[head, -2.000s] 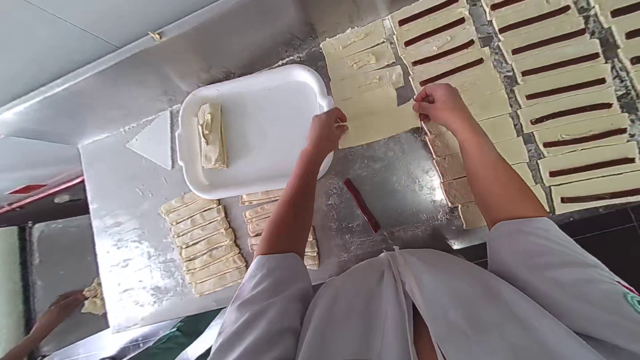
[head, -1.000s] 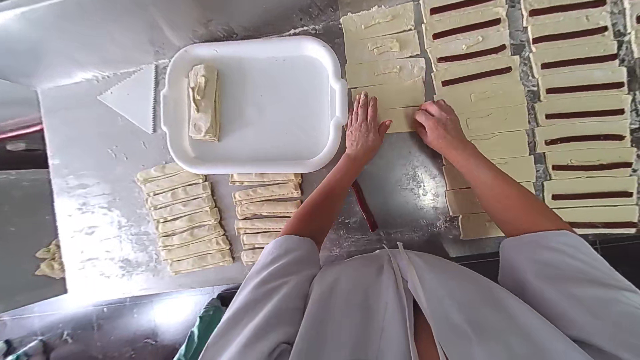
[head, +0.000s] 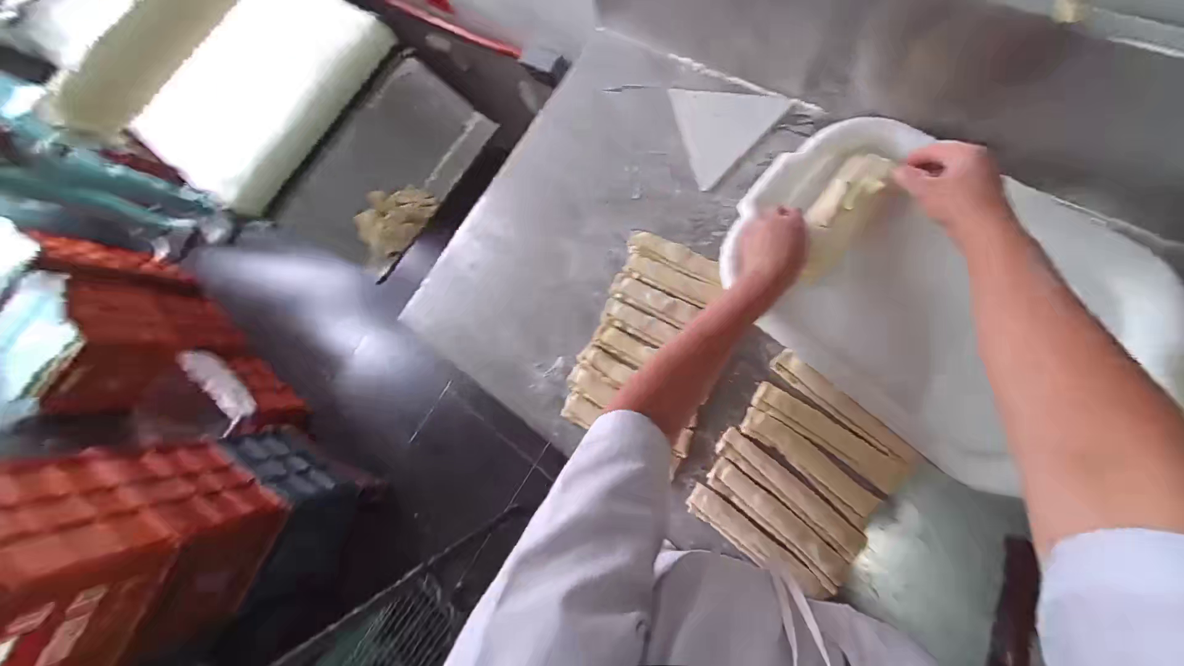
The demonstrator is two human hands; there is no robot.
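A piece of pale dough [head: 846, 199] in the white plastic tray [head: 934, 370] lies between my two hands. My left hand [head: 775, 245] is at its lower left edge, fingers curled. My right hand [head: 953, 180] pinches at its upper right end. Blur hides how firmly the left fingers hold the dough. Below the tray, folded dough strips lie in two rows, one on the left [head: 638, 324] and one nearer to me [head: 795, 472]. A white triangular scraper [head: 726, 134] lies on the steel table beyond the tray's left end.
The steel table [head: 518, 268] ends in an edge at the left. Past it stand stacked red crates [head: 120, 546], a dark crate [head: 287, 499] and a metal surface [head: 398, 120] with dough scraps [head: 396, 220]. A dark red strip [head: 1016, 592] lies at the lower right.
Both hands have left the flat dough sheets right of the tray and moved left to the dough piece inside it. The view has swung far to the left.
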